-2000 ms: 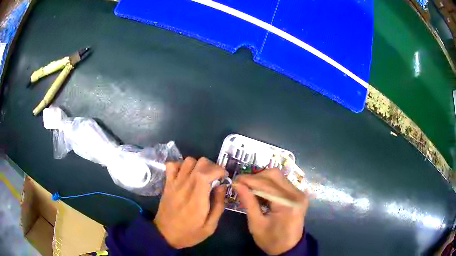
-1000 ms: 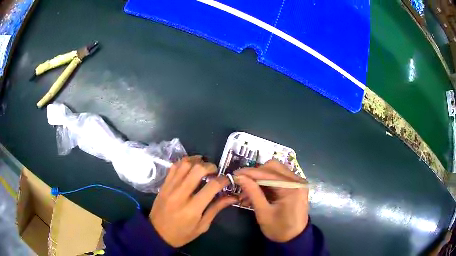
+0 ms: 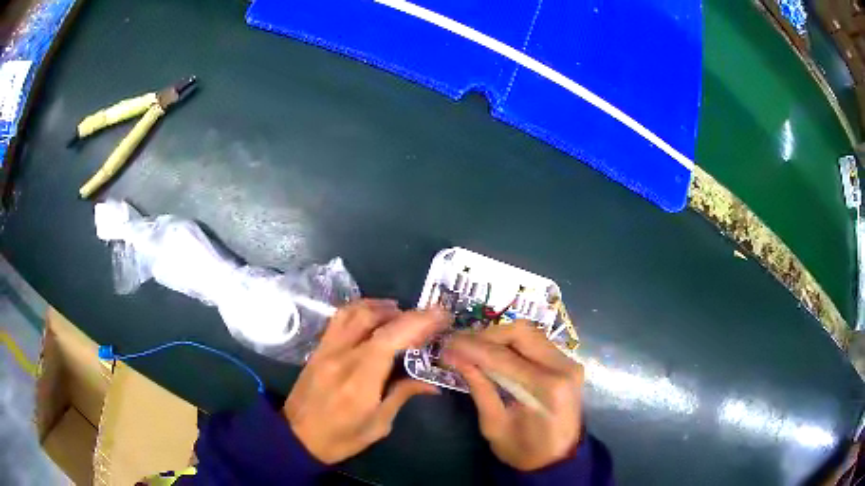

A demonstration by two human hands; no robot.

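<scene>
The open white power strip housing (image 3: pixel 531 282) lies on the dark bench top, with a green circuit board (image 3: pixel 481 311), a red wire and brass strips showing in it. My left hand (image 3: pixel 353 380) rests at its left side, with the index finger over the inside and the thumb at the near edge. My right hand (image 3: pixel 531 389) holds the pale pointed stick (image 3: pixel 517 390) over the near part of the housing. The stick's tip is hidden by my fingers. Whether my left fingers grip the housing or a wire is hidden.
A bagged white cord (image 3: pixel 180 258) lies left of the housing. Nippers (image 3: pixel 138 126) lie open at the far left. A blue corrugated sheet (image 3: pixel 588 85) spans toward the green conveyor (image 3: pixel 759 123). A blue cord (image 3: pixel 190 345) and cardboard box (image 3: pixel 142 427) are at near left.
My left index finger has reached further over the housing. The stick in my right hand has tilted, its rear end now pointing more toward me. The view has shifted slightly.
</scene>
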